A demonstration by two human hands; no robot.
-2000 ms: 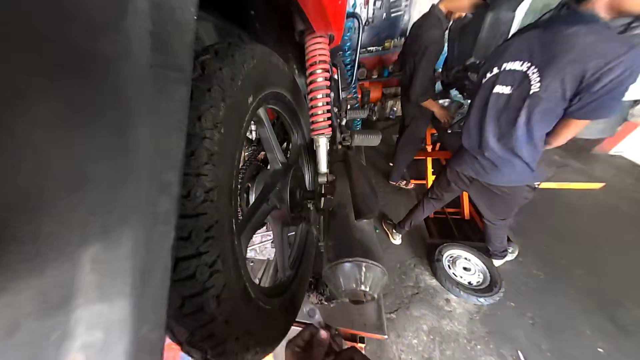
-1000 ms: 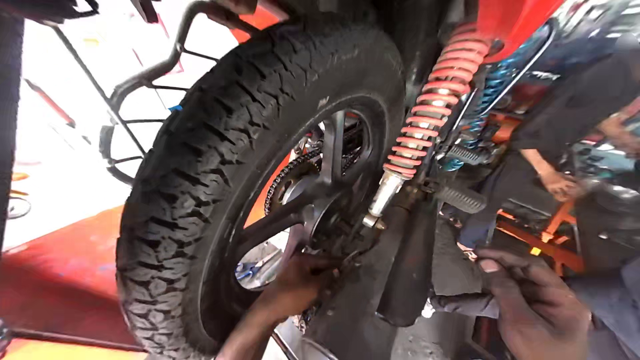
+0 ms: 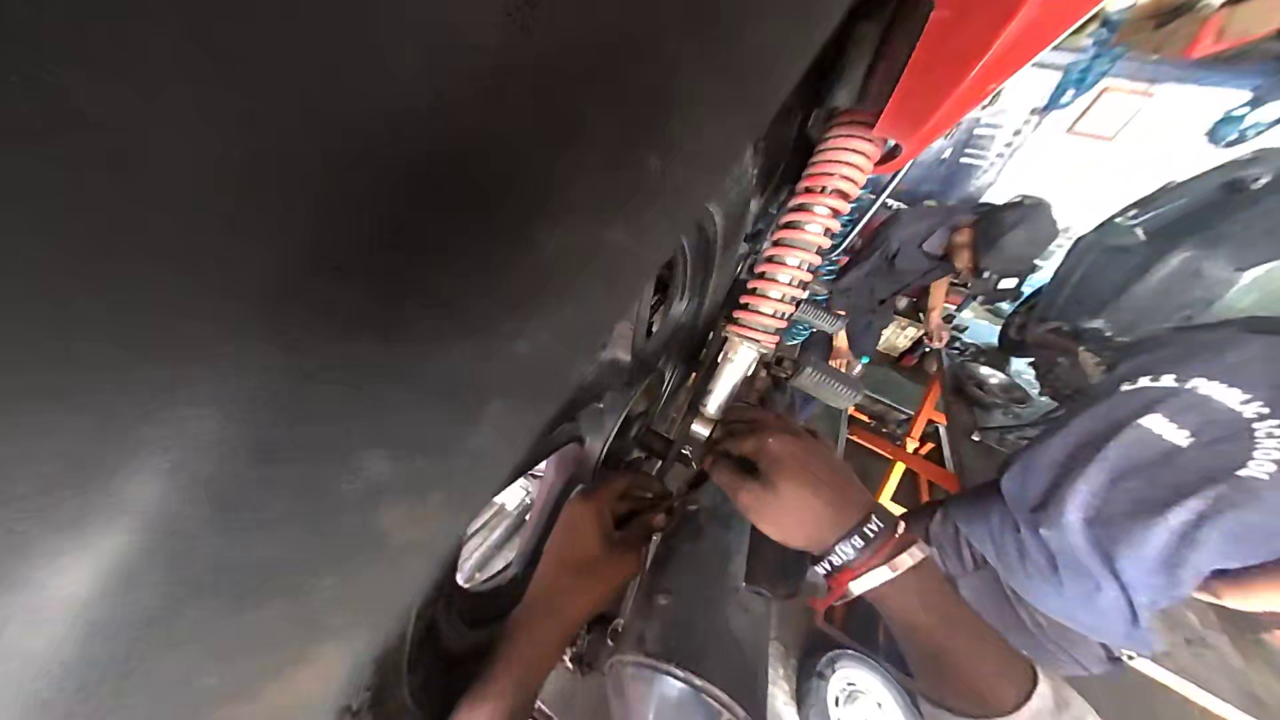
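Observation:
Both bare hands work close together at the lower end of a red coil-spring shock absorber, beside a motorcycle's rear wheel. My left hand has its fingers curled near the wheel's axle area; whether it holds a part is hidden. My right hand, with a wristband and a metal bangle at its wrist, has its fingertips bunched just under the shock's lower mount. A small dark piece lies between the two hands, too unclear to name. Below them runs the exhaust silencer.
A large dark surface fills the left of the view. Rubber footpegs jut out beyond the shock. At the right are a co-worker in a dark shirt, another person bending, an orange metal stand and a small wheel on the floor.
My right hand has come from the right to the shock's lower end, near my left hand. The view has shifted strongly, and the dark surface covers most of the tyre seen a second ago.

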